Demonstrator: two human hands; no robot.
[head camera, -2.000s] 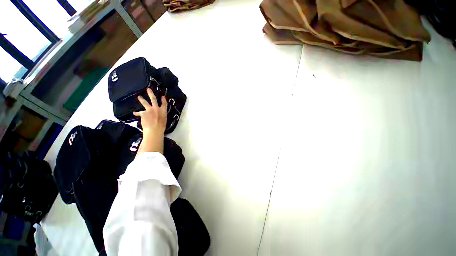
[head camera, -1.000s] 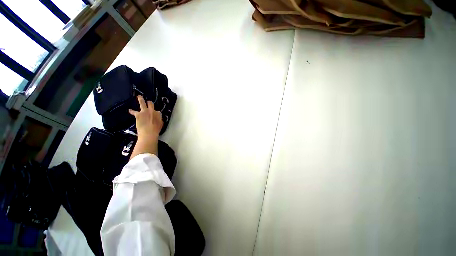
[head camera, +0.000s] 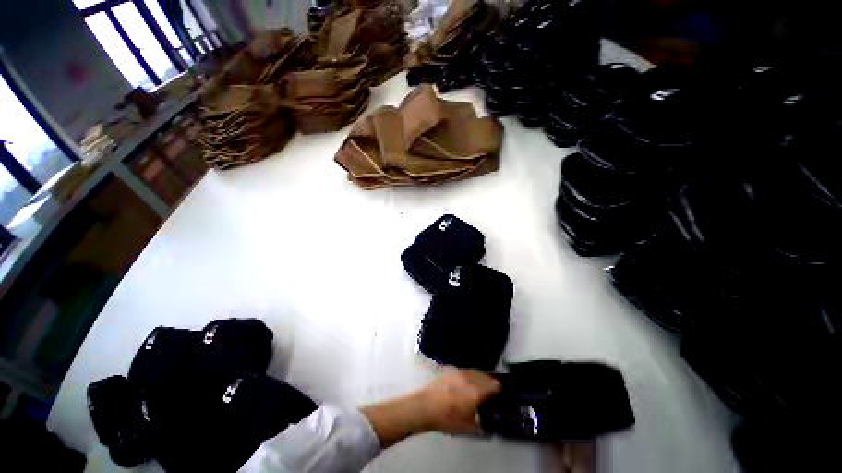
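Observation:
My left hand (head camera: 459, 399), blurred, reaches in from the lower left in a white sleeve. Its fingers are on the left end of a black bag (head camera: 577, 399) with a white mark, near the bottom edge. A blurred skin-coloured patch shows just below this bag; it may be part of my right hand, but I cannot tell. Two more black bags lie just beyond, one (head camera: 469, 317) close to my hand and a smaller-looking one (head camera: 447, 251) behind it, touching. Both have small white logos.
A loose pile of black bags (head camera: 235, 346) lies at the lower left. Tall stacked rows of black bags (head camera: 637, 185) fill the right side. Brown folded fabric (head camera: 420, 143) lies at the far middle of the white table (head camera: 268, 231), with more brown heaps (head camera: 245, 125) behind.
The view has swung right and widened, showing the stacks. My left hand has left the left-hand bags and is now at a black bag near the front middle.

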